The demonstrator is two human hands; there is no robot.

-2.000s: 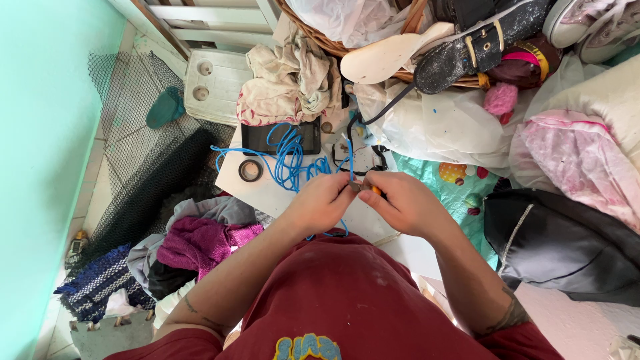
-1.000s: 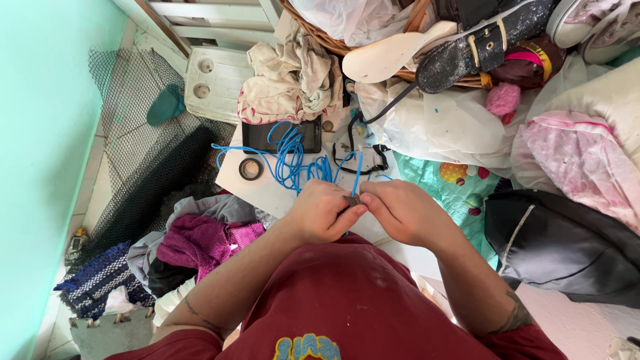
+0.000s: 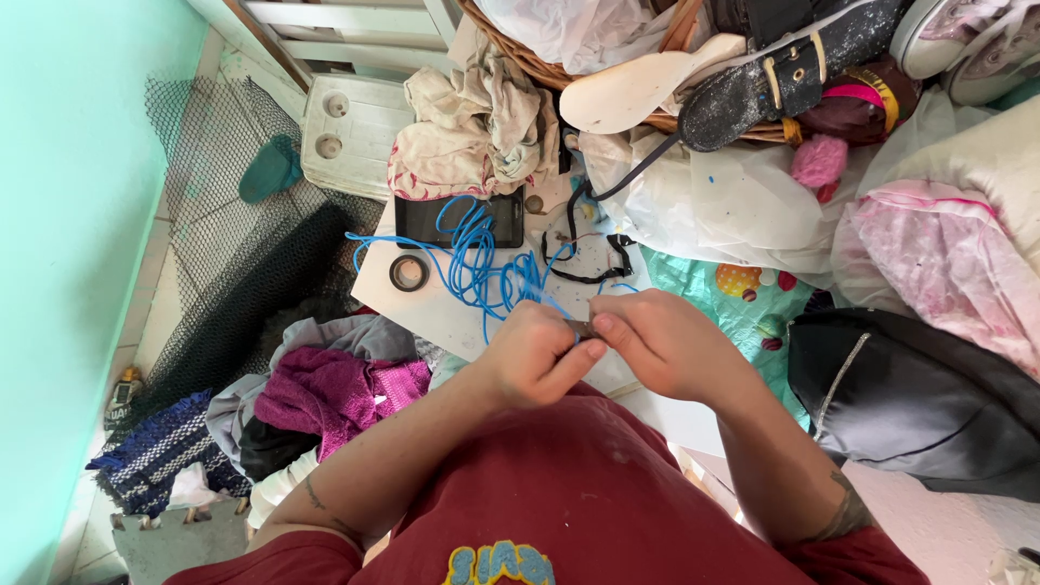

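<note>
My left hand (image 3: 540, 353) is closed on the blue cable (image 3: 471, 252), whose end runs up between the hands. Close beside it, my right hand (image 3: 662, 341) grips a small dark metal piece (image 3: 582, 328), perhaps a blade, that spans the gap between both fists; its full shape is hidden by the fingers. The rest of the cable lies in loose coils on a white board (image 3: 378, 284), partly over a black tablet-like device (image 3: 508, 215). A roll of black tape (image 3: 409, 273) lies left of the coils. A black strap (image 3: 626, 260) curls behind my right hand.
Crumpled beige cloth (image 3: 479, 122) and a white egg-carton-like tray (image 3: 357, 134) lie at the back. Black mesh (image 3: 268, 284) and a magenta towel (image 3: 325, 398) are at left. A wicker basket (image 3: 536, 69) with sandals, plastic bags (image 3: 707, 203) and a black bag (image 3: 910, 398) crowd the right.
Both hands have shifted slightly, with my left thumb now stretched toward my right hand. The cable piece that stood upright between the fists one second ago now slants to the left.
</note>
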